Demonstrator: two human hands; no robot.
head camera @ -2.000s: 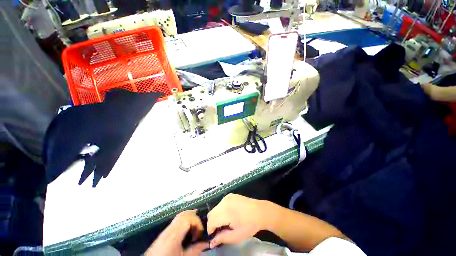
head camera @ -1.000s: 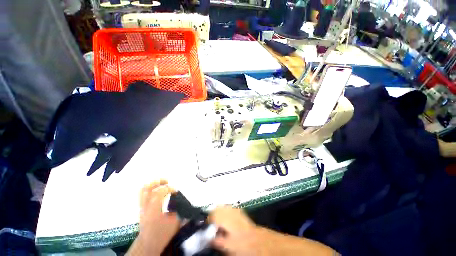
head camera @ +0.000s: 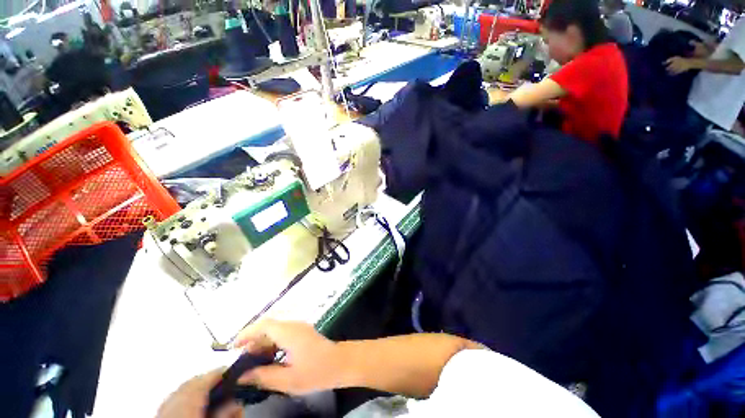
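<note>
My right hand holds a small dark fabric piece in its fingertips, at the front edge of the white table. My left hand is blurred and partly cut off by the bottom edge; it grips the other side of the same piece. The cream sewing machine stands beyond my hands, with a green panel and small lit screen. Its needle area has no fabric under it that I can see. Black-handled scissors lie on the machine's base. A phone is propped on the machine head.
Dark cut pieces lie at left, below a red plastic basket. A white tape roll with a black-and-white strip is at the table edge. A large heap of dark garments fills the right. A person in red works behind it.
The view has swung right, bringing the person in red into sight. My hands have risen from below the table edge with the dark piece. A white patch seen on it earlier is no longer clear.
</note>
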